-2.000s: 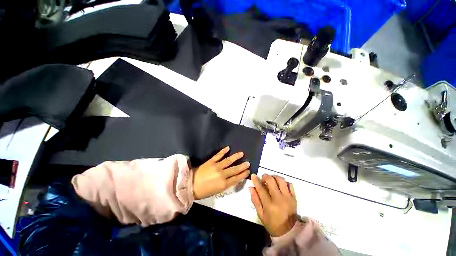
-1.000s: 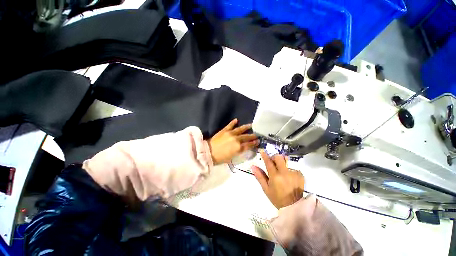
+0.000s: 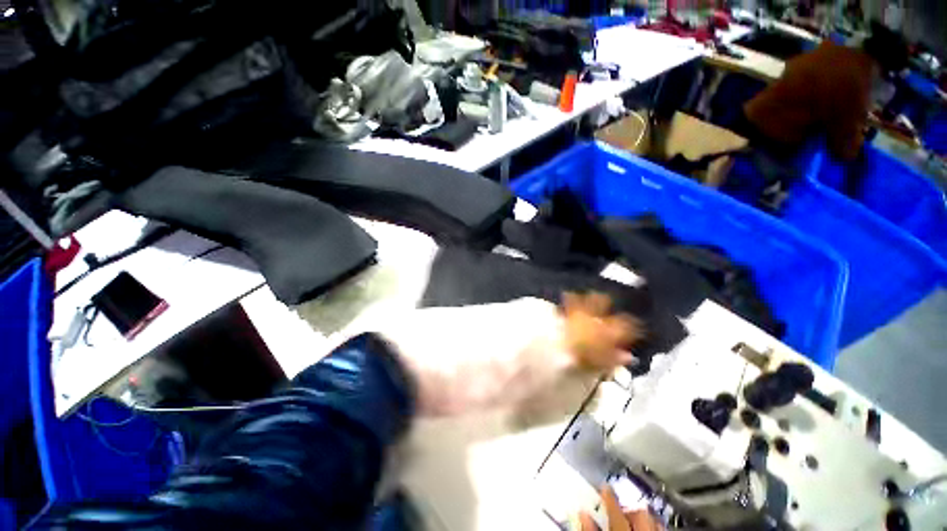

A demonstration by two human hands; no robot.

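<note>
My left hand [image 3: 600,332] is blurred. It is stretched out beside the sewing machine head [image 3: 685,415], at dark fabric [image 3: 659,306] behind the machine; whether it grips the fabric is unclear. My right hand [image 3: 620,513] is cut off by the bottom edge, with only some fingers showing near the needle area, and its hold cannot be told. One stack of curved black strap panels [image 3: 260,228] lies on the table to the left. Another stack [image 3: 400,192] lies behind it. A flat black piece [image 3: 483,280] lies on the table beyond my left sleeve.
A blue bin [image 3: 716,197] with black pieces stands behind the machine. Another blue bin [image 3: 36,394] is at the left edge. A dark phone [image 3: 127,303] lies on the left table. A bulky black heap [image 3: 187,93] is at the back left. A person in a brown top bends over bins at back right.
The view has swung up and left. My left hand has moved from the needle area to behind the machine head. The black panel no longer shows under my hands. My right hand is now mostly out of frame.
</note>
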